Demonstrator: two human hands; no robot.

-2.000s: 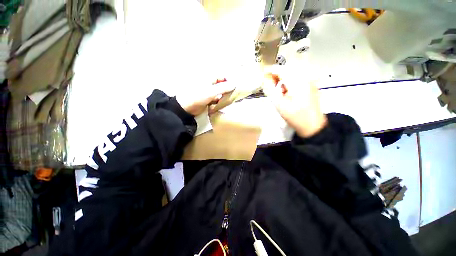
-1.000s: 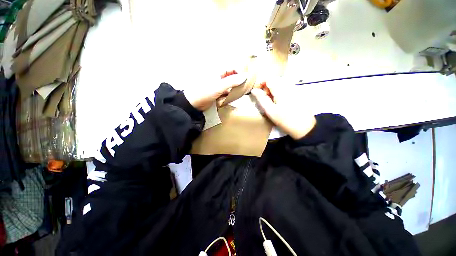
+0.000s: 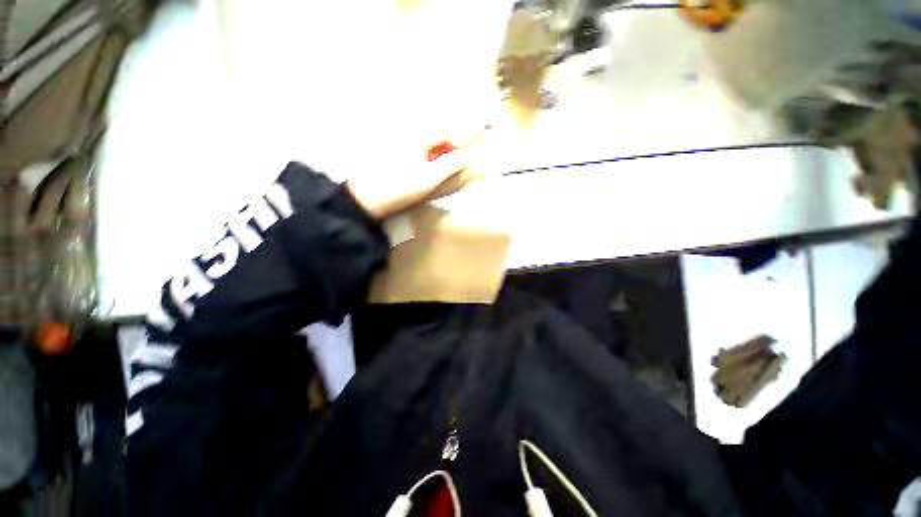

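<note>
My left hand (image 3: 419, 187) lies on the cloth near the machine and pinches a folded part of it; the fingertips are washed out by glare. The tan garment panel (image 3: 444, 265) lies under and below this hand and hangs over the table's front edge towards my lap. A small pale piece (image 3: 401, 230) shows beside my left wrist. My right hand is out of the picture; only its black sleeve shows at the right edge.
The white table (image 3: 626, 214) has a dark seam across it. Blurred machine parts (image 3: 525, 50) stand beyond my left hand. An orange thing (image 3: 712, 12) lies at the top right. Brown scraps (image 3: 747, 370) lie at lower right. Stacked cloth (image 3: 50, 131) hangs at left.
My right hand has left the cloth and gone out of view to the right. My left hand stays on the cloth. The view has shifted and blurred.
</note>
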